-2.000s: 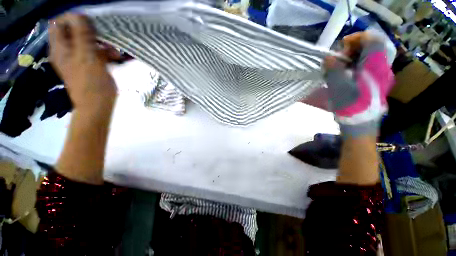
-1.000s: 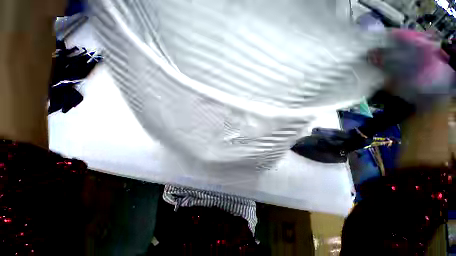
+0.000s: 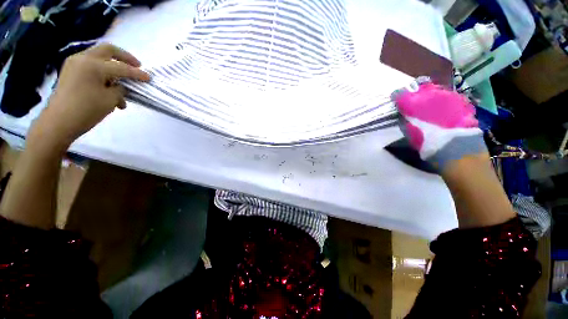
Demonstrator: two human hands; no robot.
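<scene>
A white garment with thin grey stripes [image 3: 268, 56] lies spread over the white pressing table [image 3: 349, 205], its near edge curved towards me. My left hand [image 3: 93, 93], bare, pinches the garment's left corner between thumb and fingers. My right hand [image 3: 439, 121], in a pink, white and grey glove, holds the right end of the same edge. The steam iron [image 3: 411, 154] sits on the table partly hidden under my right hand and wrist; its dark pointed tip shows.
A brown rest pad [image 3: 416, 57] lies beyond my right hand. A pale bottle [image 3: 472, 45] stands past it. Dark cut pieces [image 3: 31, 68] heap at the left. Thread scraps [image 3: 327, 163] lie near the table's front edge. Another striped piece [image 3: 274, 209] is at my lap.
The striped garment has come down from the air onto the table. Both hands have lowered with it and hold its near edge. The brown pad and bottle now show.
</scene>
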